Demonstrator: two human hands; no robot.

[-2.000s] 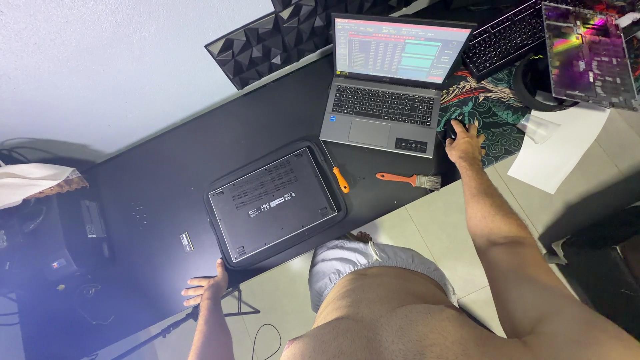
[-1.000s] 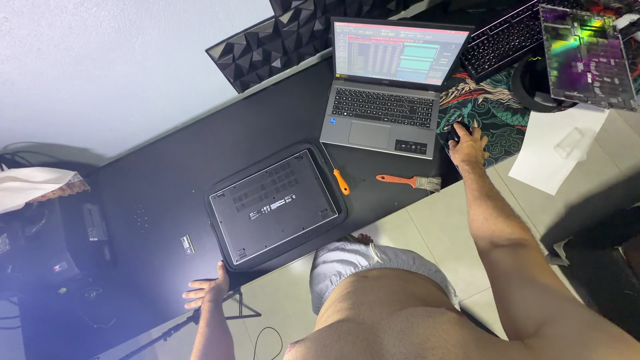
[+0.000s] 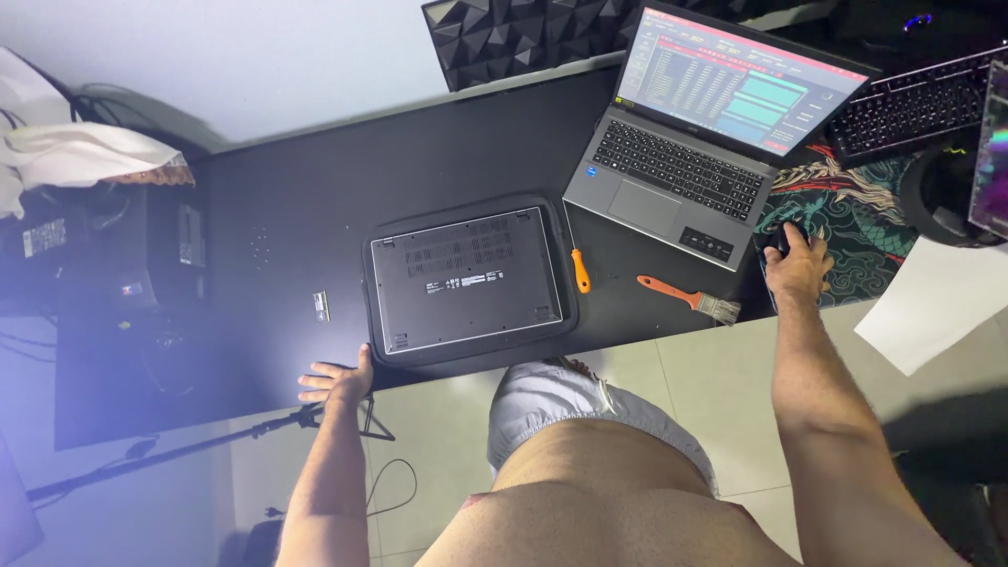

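Note:
My left hand [image 3: 339, 381] rests with fingers apart on the desk's front edge, its thumb beside the corner of a dark sleeve or mat [image 3: 573, 315]. On that mat lies a closed laptop [image 3: 472, 303], underside up. My right hand [image 3: 795, 266] is on a black computer mouse [image 3: 780, 241] on a dragon-patterned mouse pad [image 3: 870, 216]. An open grey laptop [image 3: 646, 206] with its screen lit stands left of that hand. Between the laptops lies a screwdriver with an orange handle [image 3: 581, 272]. A paintbrush [image 3: 669, 290] with an orange handle is near the front edge. A small memory module [image 3: 321, 306] lies left of the closed laptop.
Several tiny screws [image 3: 260, 247] lie on the black desk [image 3: 315, 189]. At the left are a dark computer case [image 3: 169, 252] and white cloth [image 3: 87, 150]. A black keyboard [image 3: 913, 110], a headset-like object and white paper [image 3: 937, 303] are at the right. A tripod stands below the left edge.

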